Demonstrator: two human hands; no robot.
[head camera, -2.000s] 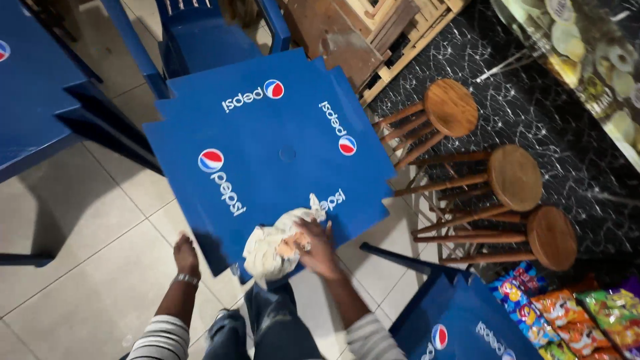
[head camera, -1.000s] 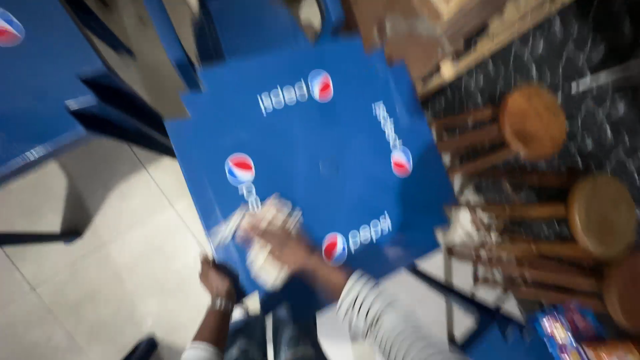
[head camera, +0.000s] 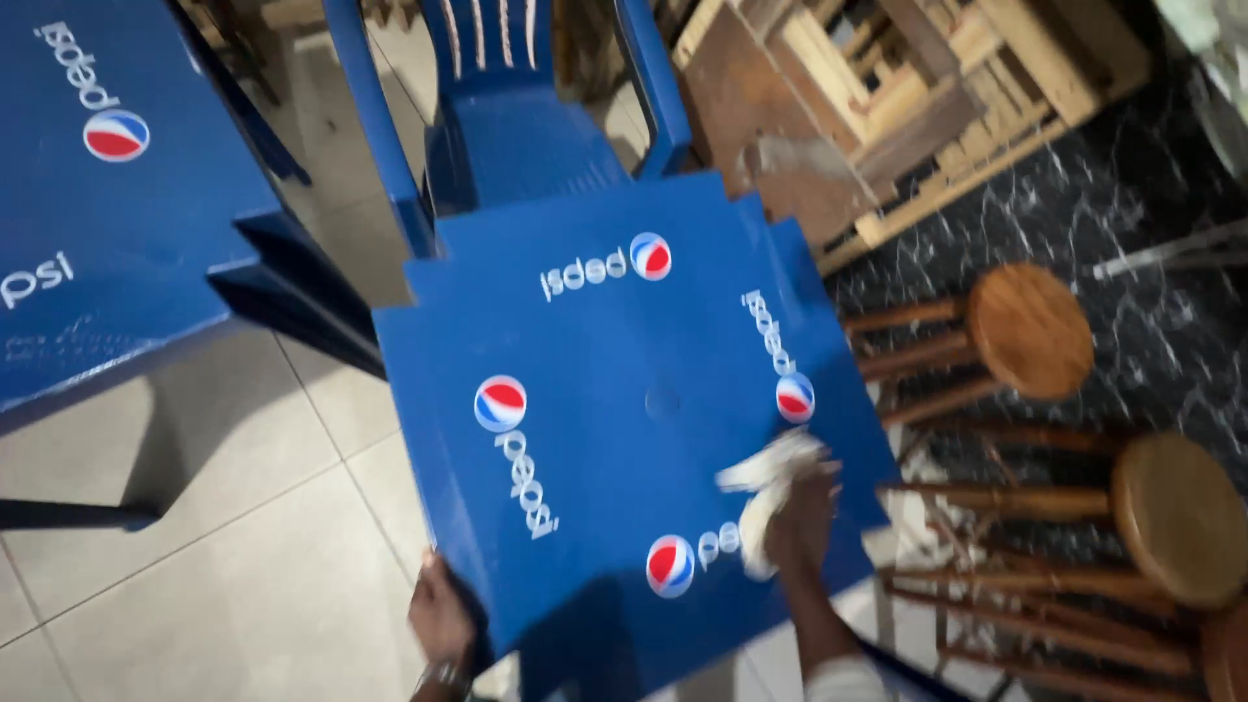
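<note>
A blue plastic table (head camera: 604, 390) with Pepsi logos fills the middle of the head view. On its near right part, my right hand (head camera: 804, 517) presses a whitish cloth (head camera: 765, 497) against the top, partly covering one logo's lettering; hand and cloth are blurred. At the table's near left edge, my left hand (head camera: 444, 609) has its fingers around the rim, with a bracelet or watch at the wrist. The fingers' undersides are hidden.
Beyond the table stands a blue plastic armchair (head camera: 526, 136). Another blue table (head camera: 127, 224) is at the left. Wooden stools (head camera: 1032, 330) line the right side, beside a black marble-patterned surface (head camera: 1063, 205). Wooden crates or frames (head camera: 877, 97) lie at the upper right.
The cloth under my right hand has moved from the table's near left part to its near right part since one second ago. My left hand remains by the near left edge.
</note>
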